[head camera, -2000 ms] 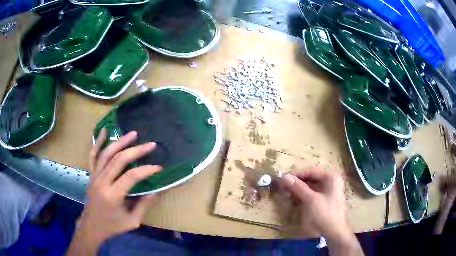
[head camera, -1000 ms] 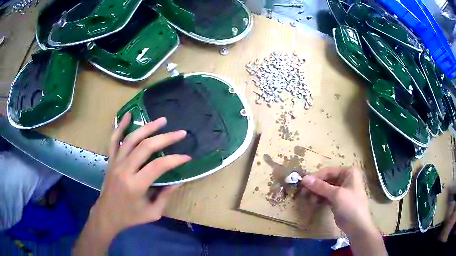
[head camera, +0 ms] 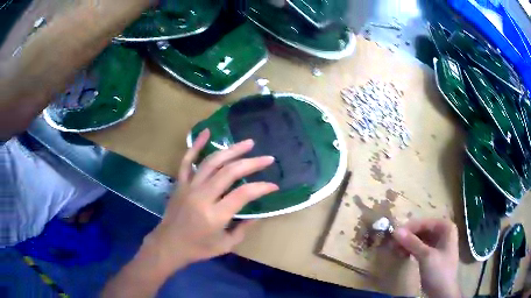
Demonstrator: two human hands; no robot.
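A glossy green housing (head camera: 329,157) with a pale rim and a dark recessed panel lies on the cardboard in front of me. My left hand (head camera: 218,201) rests on its near left part, fingers spread over the panel. My right hand (head camera: 428,247) is at the dabbing board (head camera: 343,247), thumb and finger pinched together beside a white blob (head camera: 382,224). Whether a small fitting is between the fingertips is too blurred to tell. A pile of small whitish fittings (head camera: 375,110) lies beyond the board.
Green housings (head camera: 204,70) lie overlapping at the back left; more are stacked on the right (head camera: 495,128). Another person's arm (head camera: 64,52) reaches across the upper left. Blue bin (head camera: 495,29) at the back right. Metal bench edge (head camera: 110,169) at the left.
The view has shifted left, so bench things appear further right. Another person's arm has come in over the housings at the upper left. My left hand stays on the housing, my right hand by the blob.
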